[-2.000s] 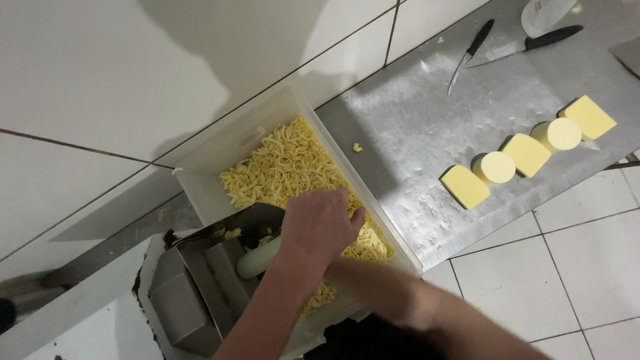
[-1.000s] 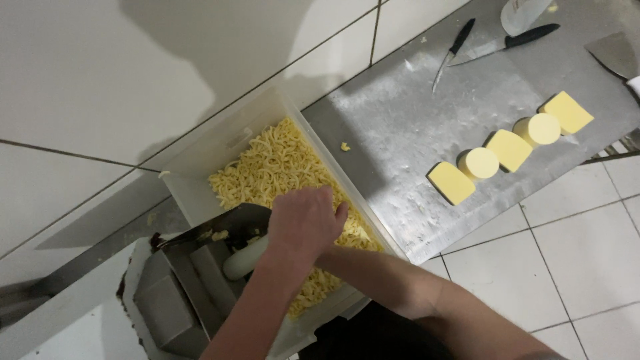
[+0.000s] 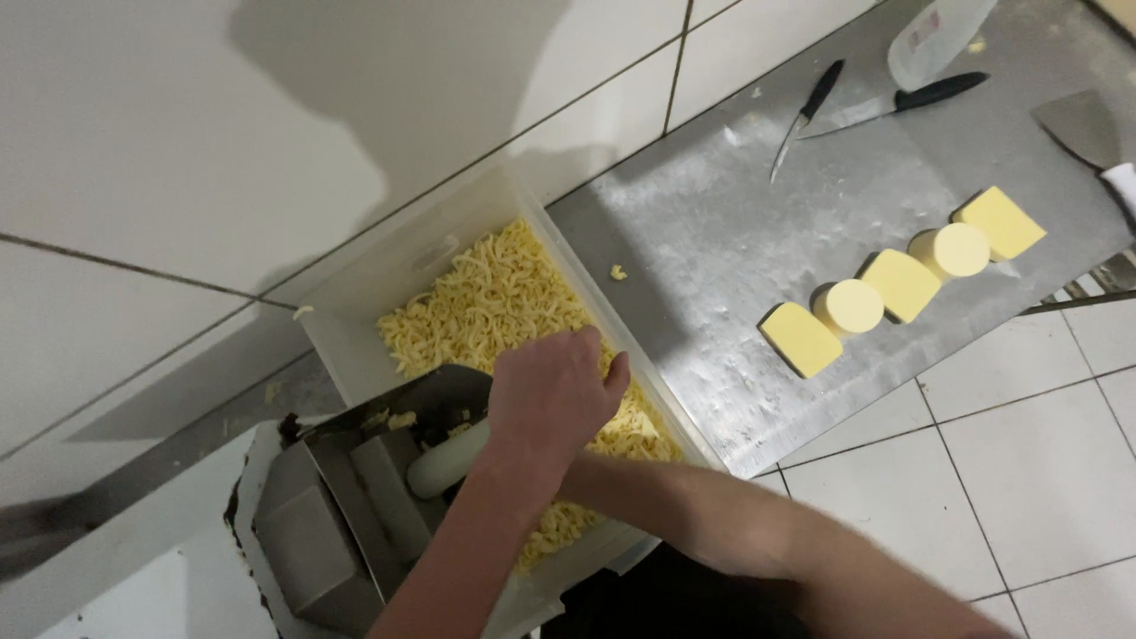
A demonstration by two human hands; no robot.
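My left hand (image 3: 559, 386) is curled, back up and thumb to the right, above a translucent plastic tub (image 3: 603, 306) of shredded yellow cheese (image 3: 497, 293). Beneath it, the far end of a pale rounded bar (image 3: 448, 461) in a metal shredding machine (image 3: 311, 541) is hidden, so I cannot tell whether my fingers grip it. My right forearm reaches in from the lower right and passes under my left wrist, which hides my right hand. The machine's dark curved metal outlet (image 3: 444, 382) overhangs the tub and has cheese bits on it.
On the metal table (image 3: 701, 311) to the right, several yellow cheese pieces (image 3: 901, 284) form a row. Beyond lie two black-handled knives (image 3: 821, 89), a translucent plastic container (image 3: 932, 40) and a broad scraper (image 3: 1078, 129). A tiled wall (image 3: 160, 151) borders the tub's far side.
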